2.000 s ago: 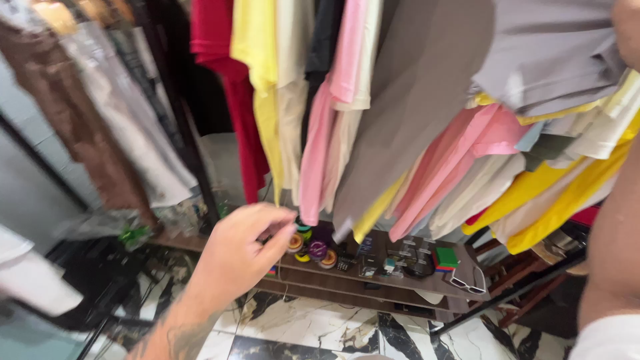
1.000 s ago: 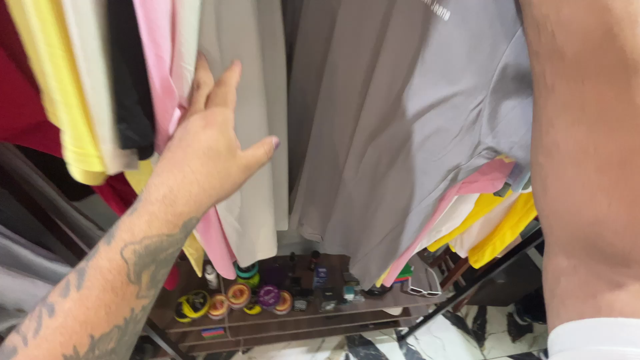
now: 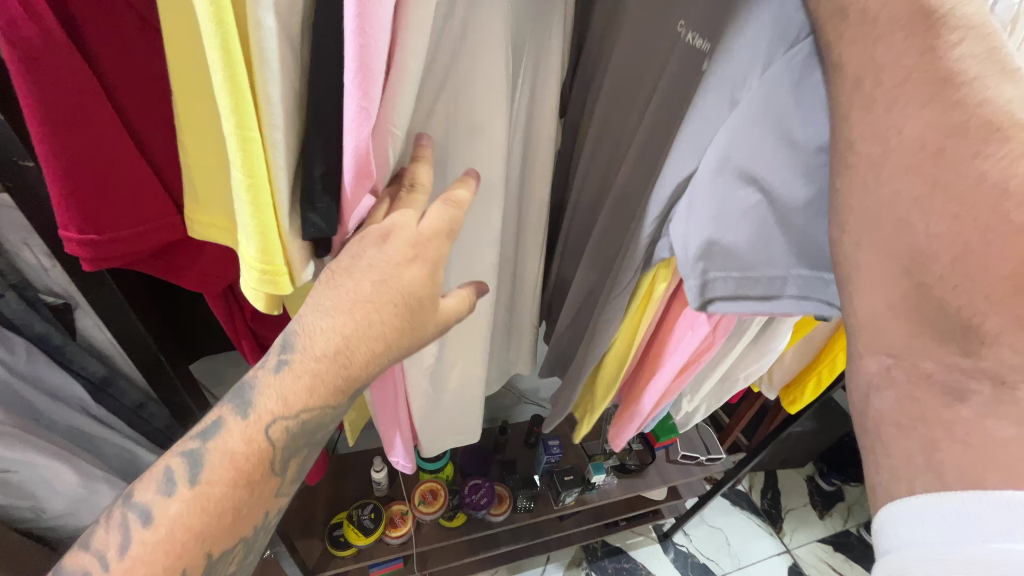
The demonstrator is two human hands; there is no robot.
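Against a hanging light beige shirt (image 3: 512,160) rests my left hand (image 3: 400,264), its fingers spread and pointing up. Just left of the fingertips hang a pink shirt (image 3: 366,104), a black garment (image 3: 322,136) and a yellow shirt (image 3: 212,144). A dark grey shirt with lettering on it (image 3: 632,136) hangs right of the beige one, and a light grey-blue shirt (image 3: 760,176) is beside it. My right forearm rises along the right edge; the right hand is out of view above the frame.
Below the clothes stands a dark wooden shelf (image 3: 448,552) with round tins (image 3: 366,520), small boxes (image 3: 566,486), a white bottle (image 3: 379,476) and sunglasses (image 3: 700,444). Red shirts (image 3: 120,144) hang at left, more coloured shirts (image 3: 664,352) at lower right. The floor is marble-patterned (image 3: 728,528).
The view has moved closer to the clothes since two seconds ago. My left hand, earlier in front of the shelf with curled fingers, is now up against the beige shirt, fingers spread.
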